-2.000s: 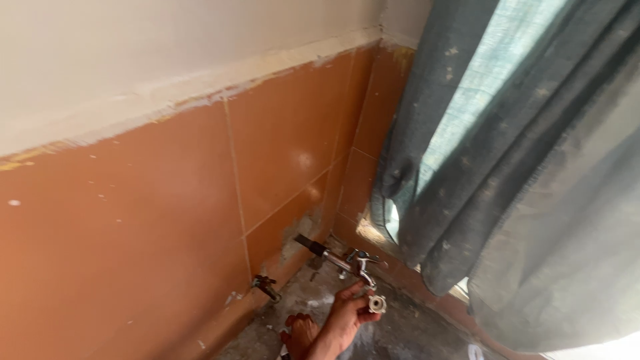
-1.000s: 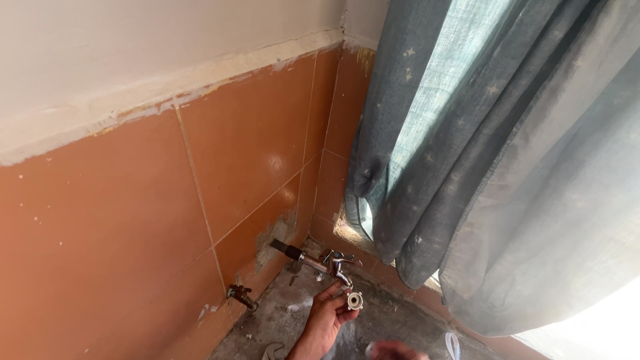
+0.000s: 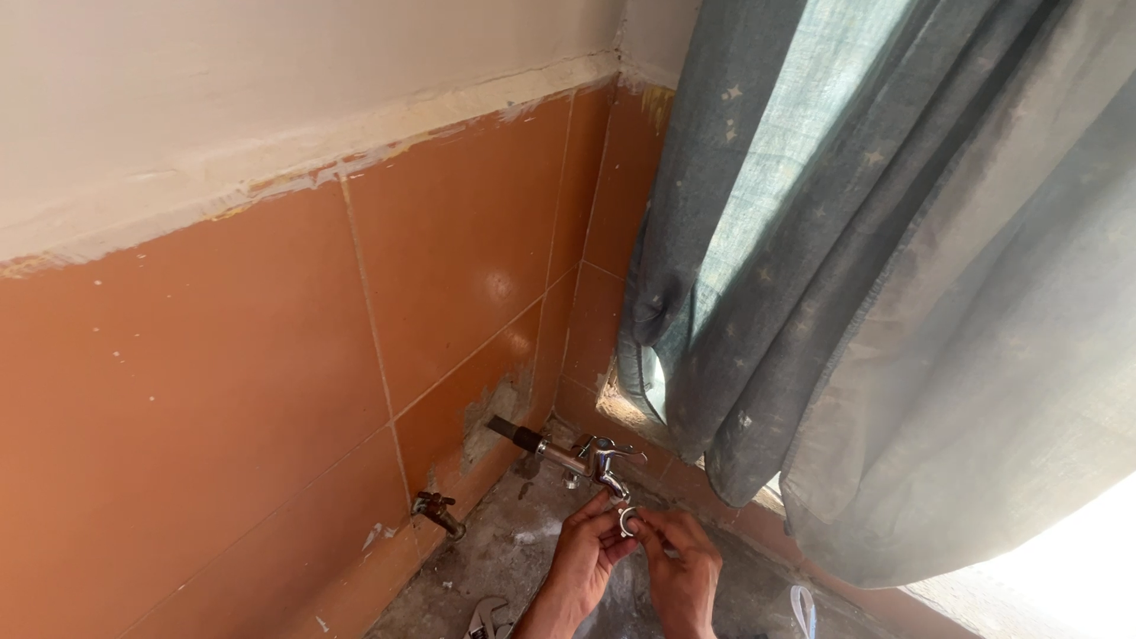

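My left hand [image 3: 586, 552] grips a small round ring-shaped fitting [image 3: 628, 522] just below the spout of a chrome tap [image 3: 608, 466]. From the other side, my right hand [image 3: 679, 559] has its thumb and fingers on the same fitting. The tap sits on a metal extension with a dark pipe [image 3: 515, 434] that comes out of a broken patch in the orange tiled wall. Whether the fitting touches the spout I cannot tell. Lower on the wall, to the left, is an old brass-coloured tap [image 3: 437, 513].
An adjustable wrench [image 3: 485, 619] lies on the stained concrete floor [image 3: 524, 541] at the bottom. A grey-blue curtain [image 3: 781, 373] hangs on the right beside the tap. A white looped strip [image 3: 803, 611] is at the lower right. Orange tiles [image 3: 461, 231] line the corner.
My right hand has come up from the bottom edge to the fitting, which my left hand alone held one second ago. The fitting's open face is now turned differently.
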